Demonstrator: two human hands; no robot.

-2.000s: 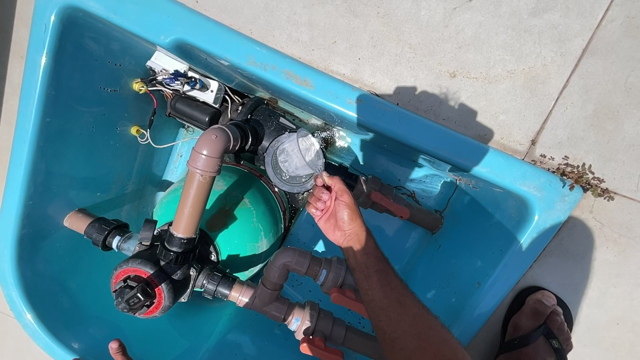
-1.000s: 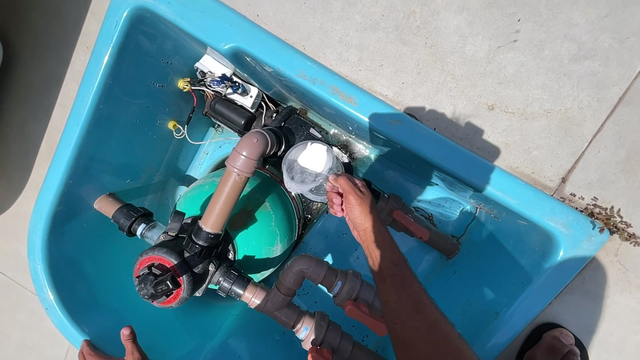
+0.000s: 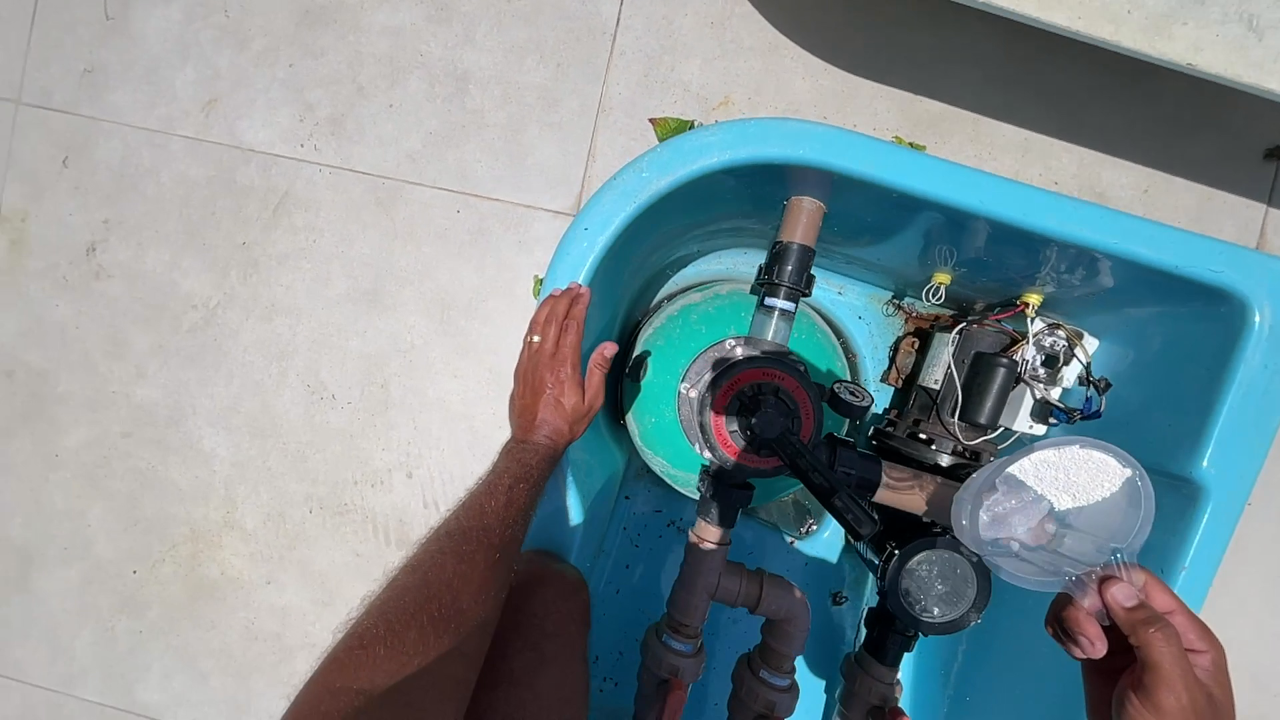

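My right hand (image 3: 1150,640) pinches the short handle of a clear plastic scoop (image 3: 1120,520) that holds white granules (image 3: 1070,476). The scoop hangs over the pump side of a blue plastic tub, just above and right of the pump's strainer with its clear round lid (image 3: 937,585). My left hand (image 3: 560,372) lies flat with its fingers on the tub's left rim (image 3: 592,245), holding nothing. Between my hands stands a green filter tank (image 3: 668,400), topped by a black multiport valve (image 3: 765,415) with a red ring and a black lever handle.
A pump motor (image 3: 950,380) with exposed wires and a cylindrical capacitor (image 3: 990,390) sits at the right. A pressure gauge (image 3: 850,399) is beside the valve. Brown pipes (image 3: 690,590) run toward the bottom, with red-handled valves. Pale floor tiles (image 3: 300,300) surround the tub.
The view has turned and shifted strongly. My right hand has moved the scoop away from the strainer's lid. My left hand, partly seen at the lower edge before, now rests on the rim.
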